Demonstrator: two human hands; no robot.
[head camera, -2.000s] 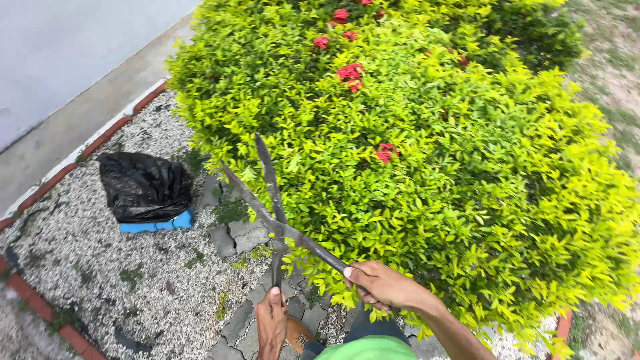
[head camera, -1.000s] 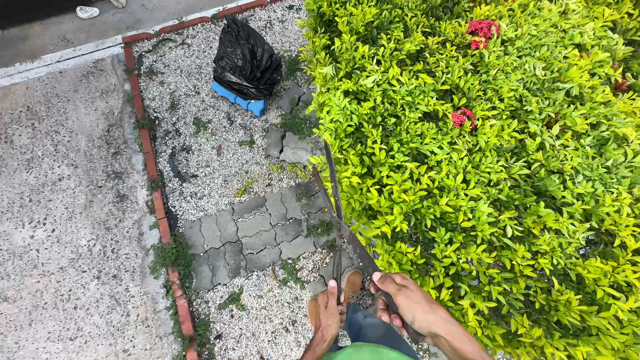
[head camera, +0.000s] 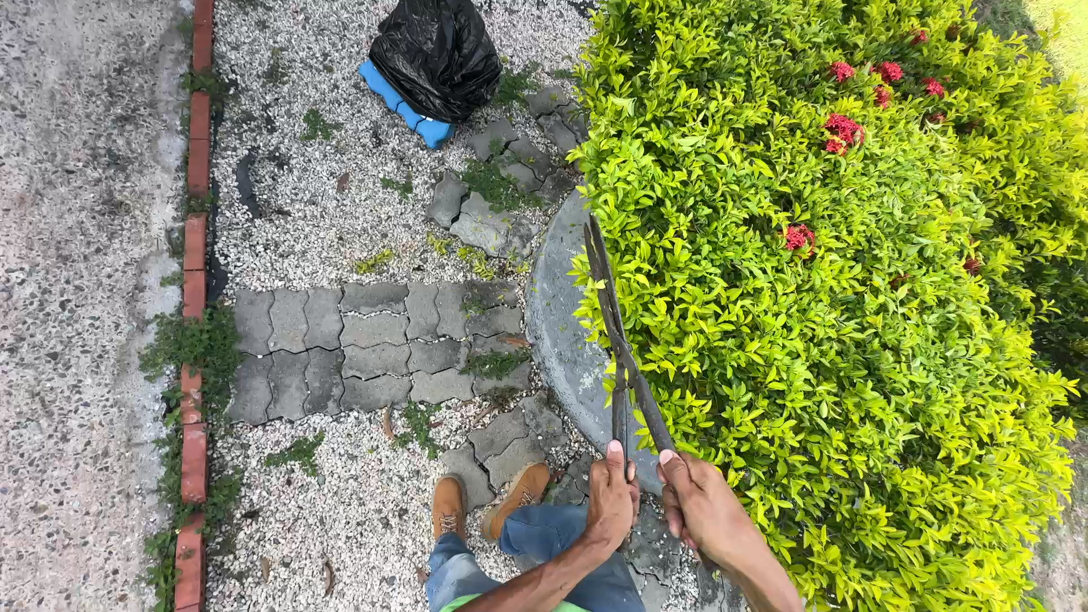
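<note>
Dark metal hedge shears (head camera: 619, 353) point away from me along the left side of a yellow-green hedge bush (head camera: 816, 357). The blades lie nearly together, their tips against the edge leaves. My left hand (head camera: 612, 500) is closed around the left handle, thumb on top. Around the right handle, low beside the bush, my right hand (head camera: 707, 510) is closed. Red flower clusters (head camera: 843, 133) stand among the leaves of the bush. Beneath its left side shows a curved concrete rim (head camera: 557, 323), partly hidden by leaves and the shears.
A black plastic bag (head camera: 438, 55) sits on a blue object (head camera: 399, 106) upon white gravel (head camera: 293, 234). Grey interlocking pavers (head camera: 374, 344) cross the gravel. A red brick edging (head camera: 195, 272) with weeds borders concrete ground (head camera: 85, 306) at the left. My tan boots (head camera: 518, 500) are below.
The shear blades, crossed wide apart two seconds ago, have closed nearly together. My hands have come closer to each other. The view has turned, showing more paving and gravel.
</note>
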